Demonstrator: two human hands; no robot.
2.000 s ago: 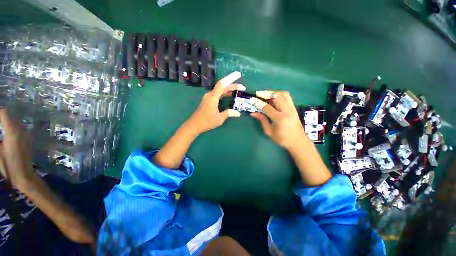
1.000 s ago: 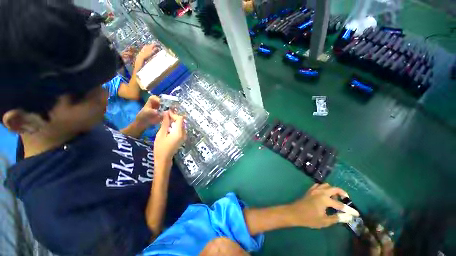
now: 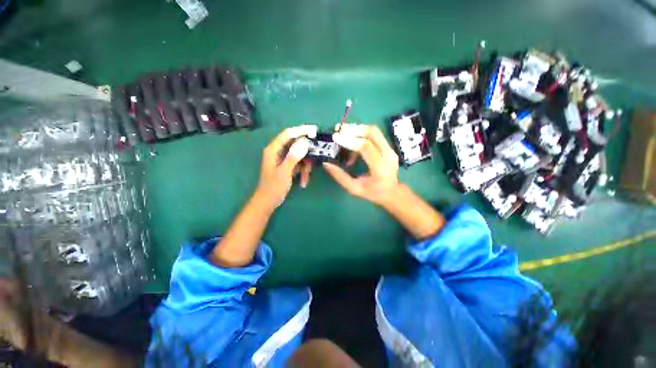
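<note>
Both my hands hold one small unit (image 3: 324, 149), a black housing with a white circuit board on top, above the green surface in the middle. My left hand (image 3: 284, 162) grips its left end. My right hand (image 3: 368, 162) grips its right end. Pale covers sit on several fingertips. A red lead with a white tip (image 3: 348, 111) sticks up beside my right fingers. The fingers hide both ends of the unit.
A row of black housings (image 3: 183, 104) lies at the upper left. Clear blister trays (image 3: 79, 208) are at the left. One assembled unit (image 3: 411, 138) lies beside a large heap (image 3: 532, 144) at the right. A cardboard box (image 3: 641, 154) is at the right edge. Another person's blurred arm (image 3: 65, 345) is at the lower left.
The view has swung back from the neighbouring worker to the surface in front. Both hands now show clearly around the unit, and a red lead stands up from it.
</note>
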